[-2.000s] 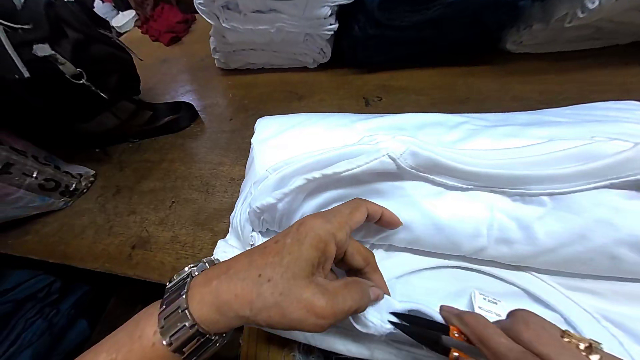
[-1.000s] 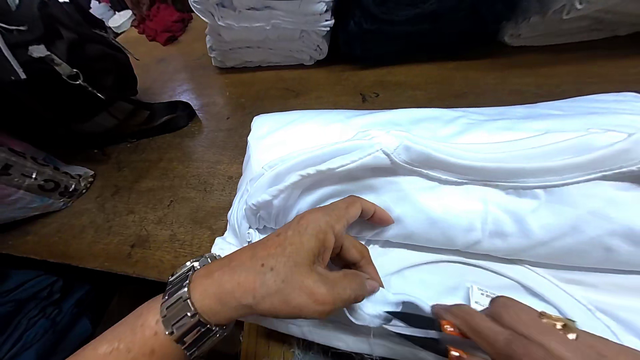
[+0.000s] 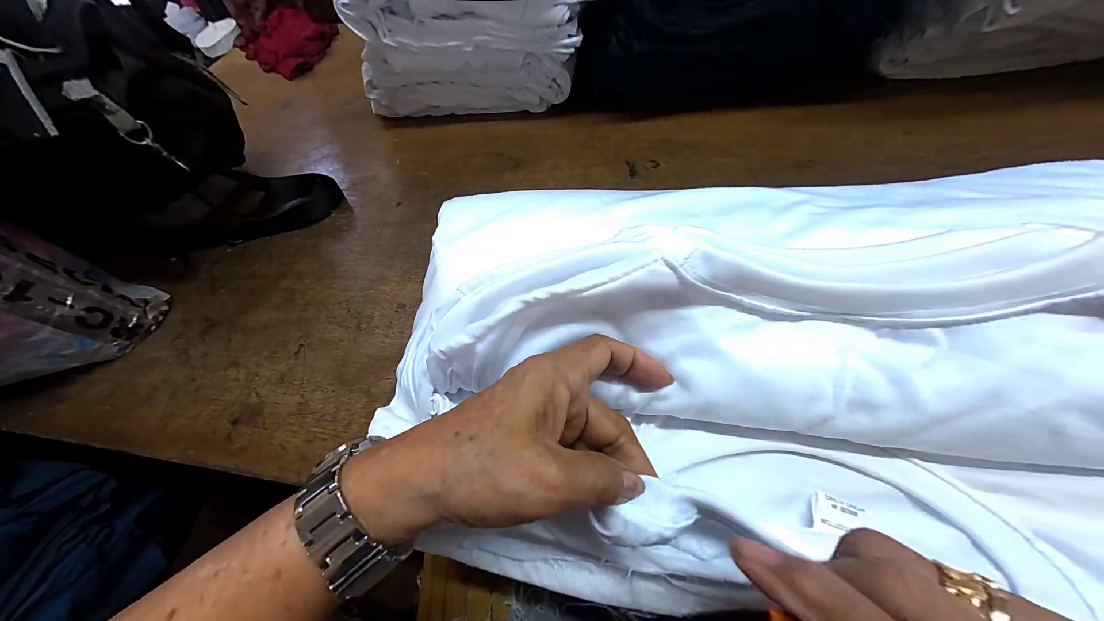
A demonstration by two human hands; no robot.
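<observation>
White knit garments [image 3: 776, 362] with sewn neckbands lie in a layered pile at the table's front edge. My left hand [image 3: 526, 440], with a metal watch at the wrist, pinches a fold of the white neckband [image 3: 647, 517] between thumb and fingers. To its right is my right hand [image 3: 862, 573], wearing a gold-coloured bracelet, beside a small white label [image 3: 835, 512] that bears writing. A bit of orange handle [image 3: 783, 615] shows under my right hand at the lower frame edge; the blades of the black-bladed cutter are hidden.
Folded white garments [image 3: 470, 60] stand stacked at the back of the wooden table [image 3: 285, 345], beside dark folded cloth [image 3: 733, 52]. A black bag [image 3: 112, 121] and a printed plastic bag [image 3: 73, 302] are at the left. Red cloth [image 3: 289, 39] lies behind them.
My right hand has moved down, and the black blades that showed at the neckband earlier are out of sight. My left hand keeps its pinch on the fold.
</observation>
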